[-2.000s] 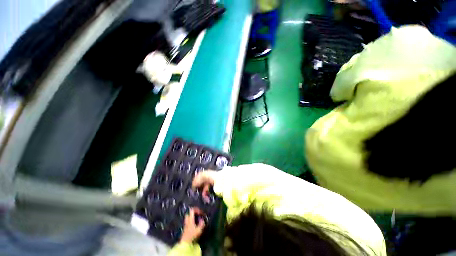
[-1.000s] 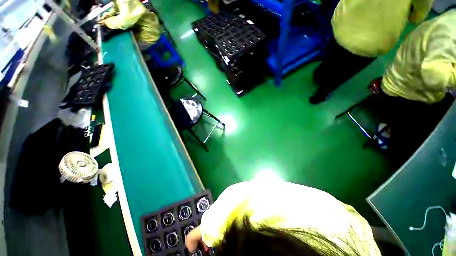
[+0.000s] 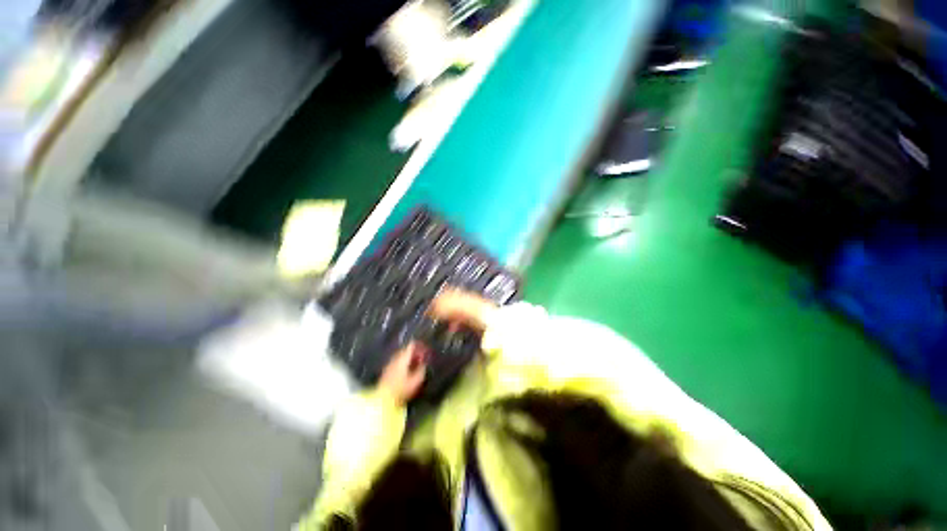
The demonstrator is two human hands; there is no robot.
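Observation:
A black parts tray with rows of small round units lies on the near end of the green bench; motion blur smears the units. My left hand is over the tray's near edge. My right hand is over its right side, a little further up. The fingers of both hands are blurred, and I cannot tell whether either holds a unit. Yellow sleeves and dark hair cover the area below the hands.
The green bench runs away up the view. A pale yellow sheet and a blurred white sheet lie left of the tray. A stool and stacked black trays stand to the right.
The view has swung back down and right, so the tray shows more fully and higher up. My left hand is in view again. The people seen a second ago are out of view.

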